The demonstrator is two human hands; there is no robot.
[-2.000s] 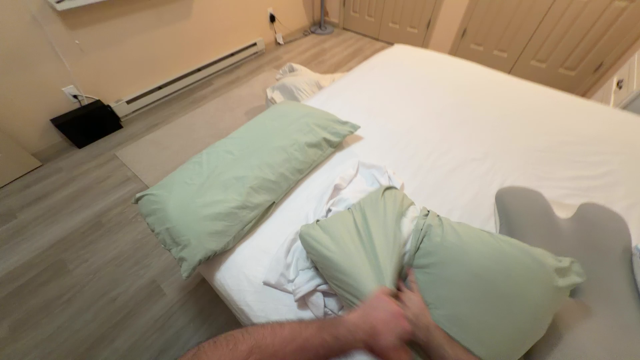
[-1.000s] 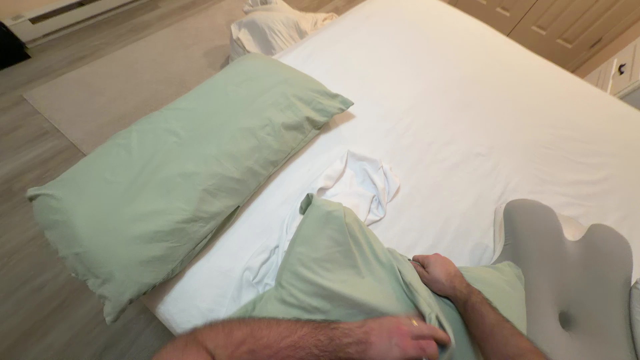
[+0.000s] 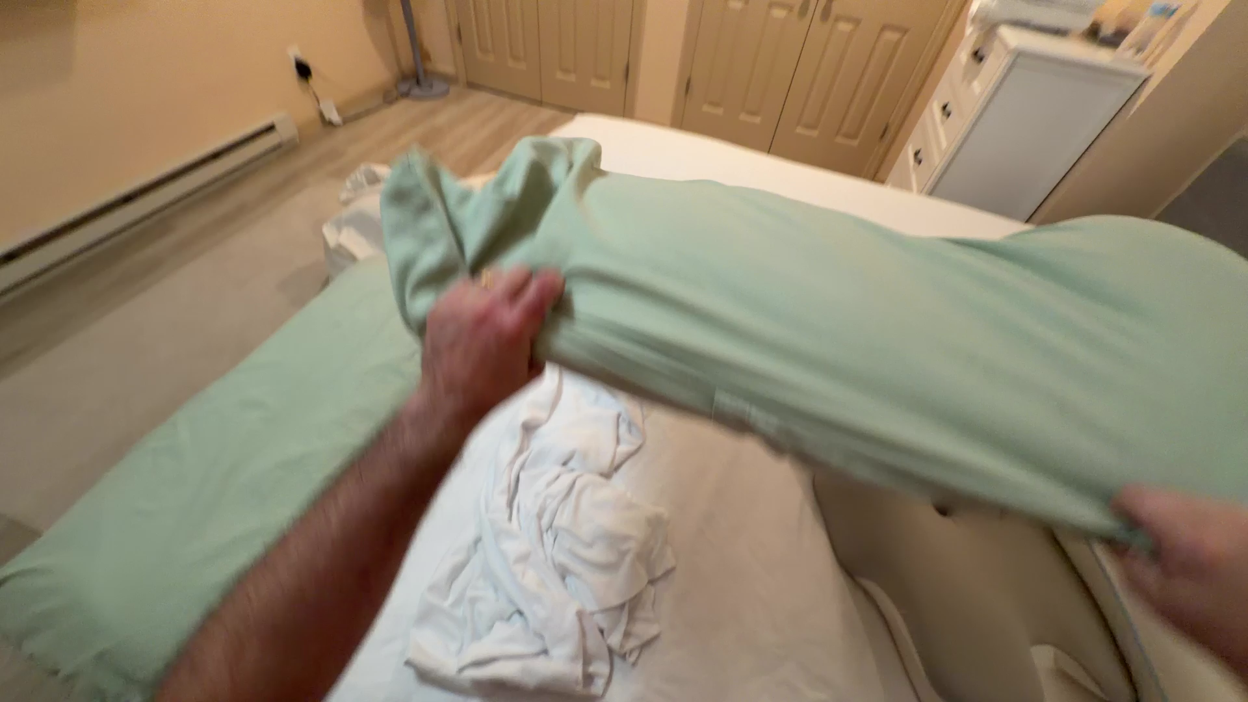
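A pillow in a green pillowcase (image 3: 829, 312) is stretched in the air above the bed between my two hands. My left hand (image 3: 487, 336) grips the lower edge near the loose, bunched end of the case. At the far right my right hand (image 3: 1185, 561), blurred and partly out of view, grips the lower edge near the other end. Another green-cased pillow (image 3: 224, 439) lies along the bed's left side, partly behind my left forearm. Crumpled white cloth (image 3: 575, 546) rests on the white fitted sheet (image 3: 741, 585) below the raised pillow.
A grey contoured cushion (image 3: 936, 585) lies on the bed at the lower right, partly covered from view. Pale bedding (image 3: 351, 229) is heaped beyond the left pillow. A baseboard heater (image 3: 146, 195) runs along the left wall; a white dresser (image 3: 1019, 117) stands at the back right.
The green-cased pillow that lay bunched on the bed under my hands is now lifted and stretched out sideways. My hands have moved far apart. The white cloth beneath is more exposed.
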